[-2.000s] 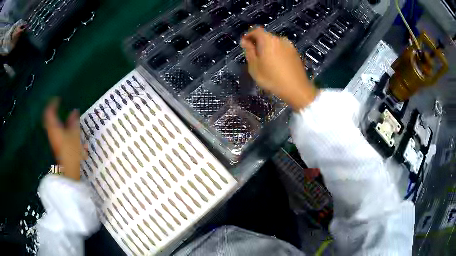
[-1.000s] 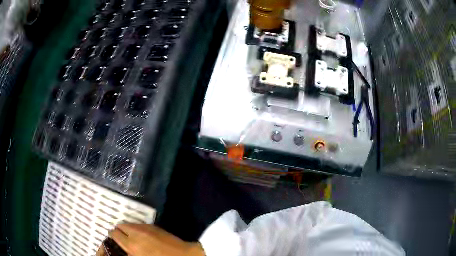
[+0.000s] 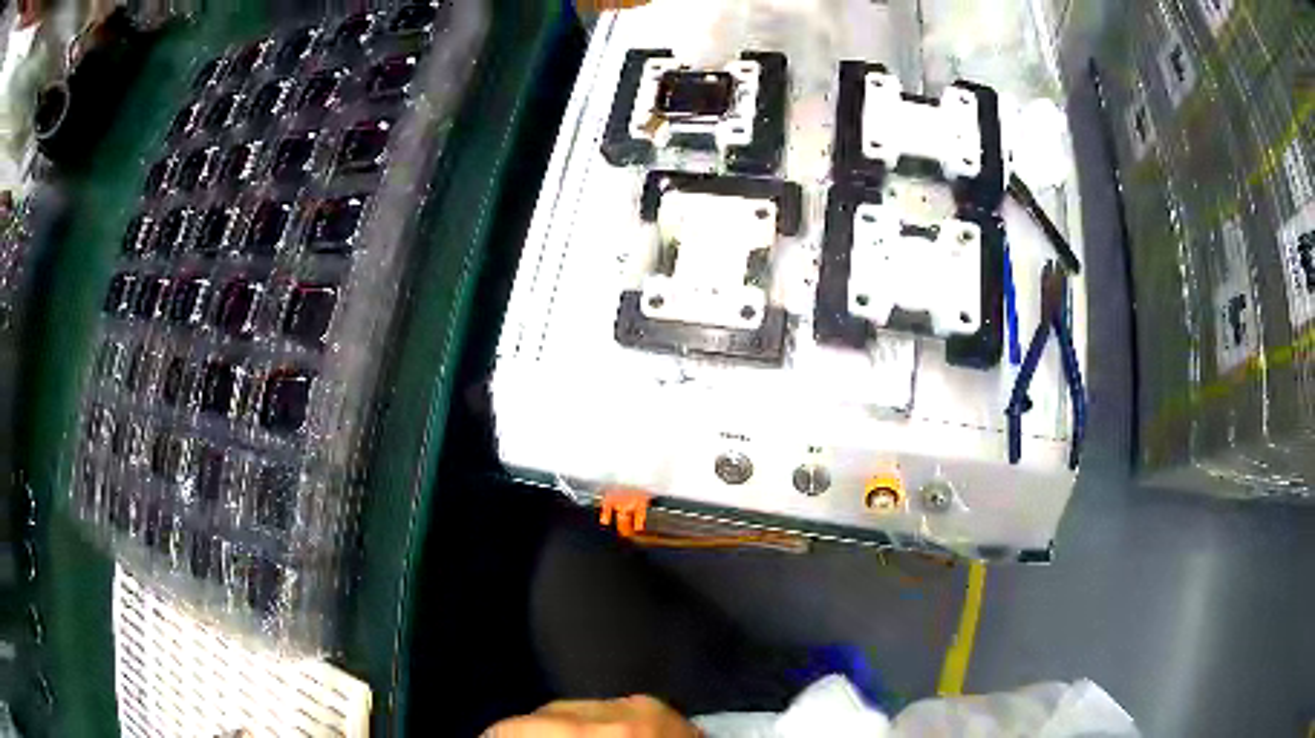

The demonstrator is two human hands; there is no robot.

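My right hand [image 3: 599,718] shows at the bottom edge, mostly cut off; its fingers and anything in them are hidden. My left hand is out of the picture. The white fixture machine [image 3: 563,397] carries four holding fixtures. The back-left fixture holds a dark square watch case [image 3: 695,95]. The front-left fixture [image 3: 704,260], back-right fixture [image 3: 923,127] and front-right fixture [image 3: 911,270] show bare white plates in black brackets. The clear blister tray [image 3: 217,310] holds rows of dark watch cases at the left. The white slotted tray [image 3: 231,670] lies at the lower left.
Blue-handled cutting pliers [image 3: 1050,368] and a slim black stick [image 3: 1041,224] lie on the machine's right side. Round buttons [image 3: 734,467] line its front, one orange-ringed [image 3: 881,495]. An orange connector [image 3: 625,513] hangs at the front edge. Plastic-wrapped boxes [image 3: 1226,260] stand at right.
The view has swung right to the machine. The amber object has gone from over the back-left fixture, baring the watch case. My right hand has dropped to the bottom edge; my left hand has left view.
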